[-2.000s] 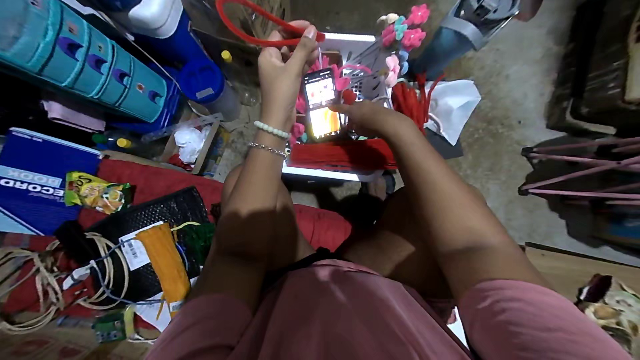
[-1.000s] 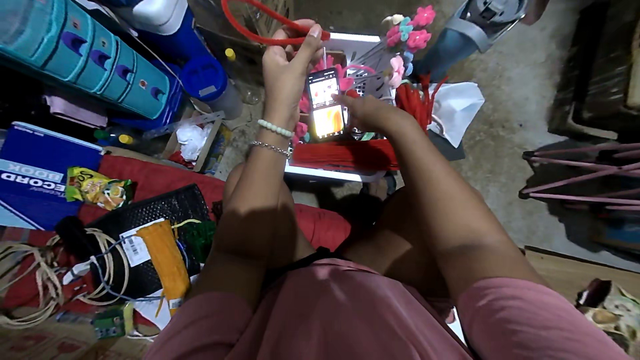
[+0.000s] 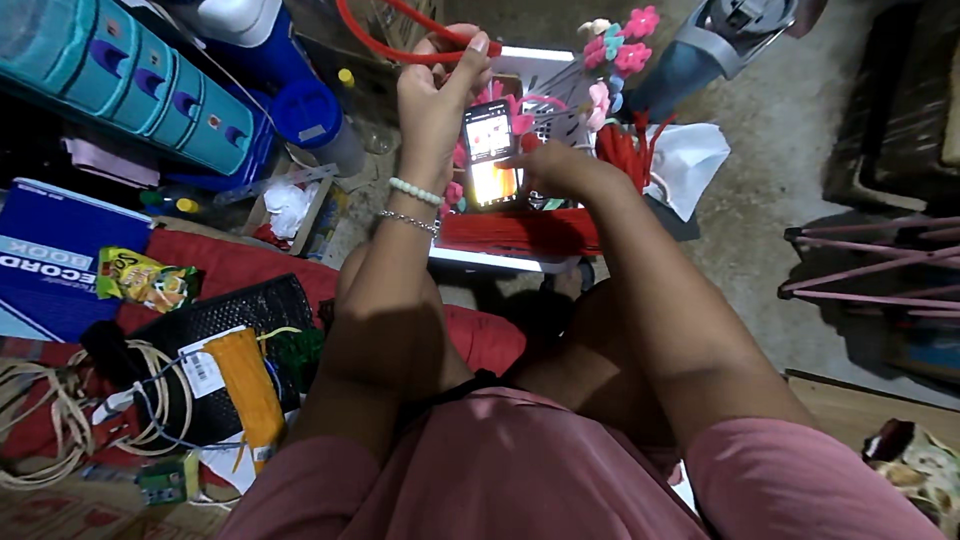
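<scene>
My left hand (image 3: 442,82) pinches the ends of a bent red pipe cleaner (image 3: 360,34), whose loop extends up and left. Just below that hand, a lit smartphone (image 3: 491,154) lies in front of a white basket (image 3: 536,54). My right hand (image 3: 559,171) reaches from the right with a finger at the phone's screen; it holds nothing that I can see. A bundle of red pipe cleaners (image 3: 525,231) lies along the basket's near edge, and more red ones (image 3: 626,154) stand at its right. Pink fuzzy flowers (image 3: 631,58) on stems rise at the back right.
Teal drawers (image 3: 180,97) and a blue-lidded container (image 3: 307,112) stand at the left. A snack packet (image 3: 146,279), a blue record book (image 3: 52,255), orange pipe cleaners (image 3: 247,390) and coiled cord (image 3: 45,420) lie lower left. A blue tumbler (image 3: 679,71) and pink folding frame (image 3: 877,259) are at the right.
</scene>
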